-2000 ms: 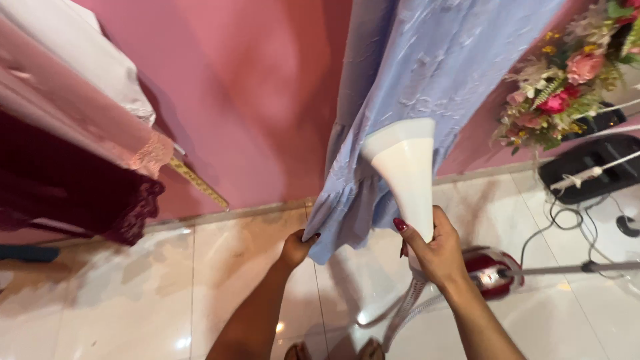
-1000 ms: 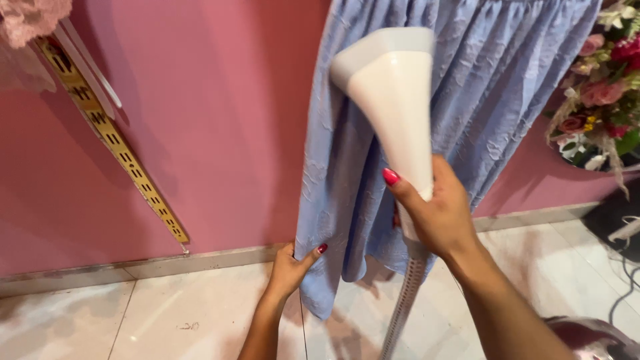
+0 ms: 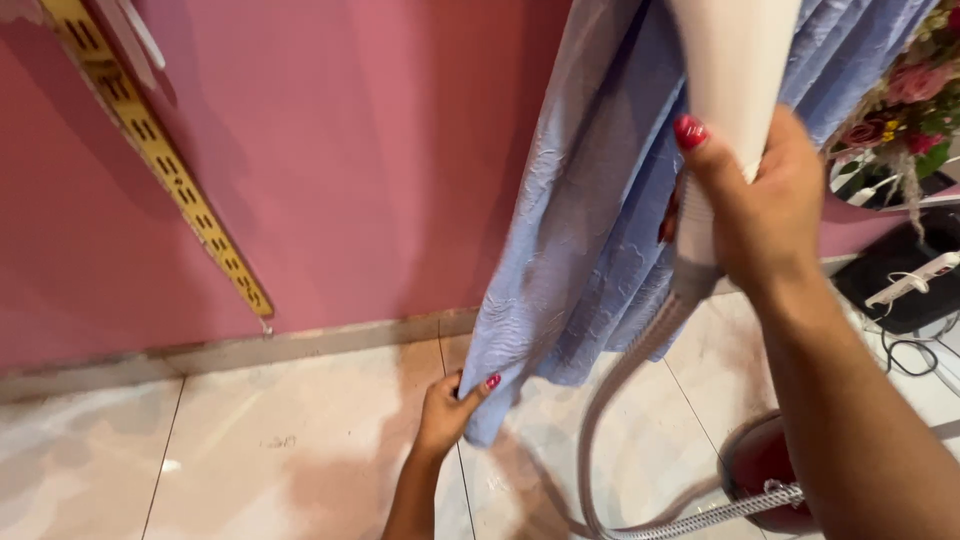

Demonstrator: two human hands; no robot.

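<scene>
A light blue textured garment [image 3: 570,225] hangs in folds before the pink wall. My left hand [image 3: 450,409] pinches its lower left edge between thumb and fingers, near the hem. In my right hand [image 3: 765,195] is the white handle of a garment steamer [image 3: 739,67], held upright in front of the cloth; its head lies past the top edge of the view. From the handle's lower end a ribbed hose [image 3: 596,420] loops down toward the red steamer base [image 3: 761,465], which my right forearm partly hides.
A yellow slotted metal strip [image 3: 172,169] runs down the wall at left. Flowers [image 3: 915,90] stand at upper right, above a dark case [image 3: 900,277] with a white power strip [image 3: 911,281] and cables. White floor tiles [image 3: 300,450] meet the wall's skirting [image 3: 315,341].
The steamer was in front of the garment with its head in sight; that head is now beyond the top edge. My left hand still holds the lower edge. The view has come closer to the garment.
</scene>
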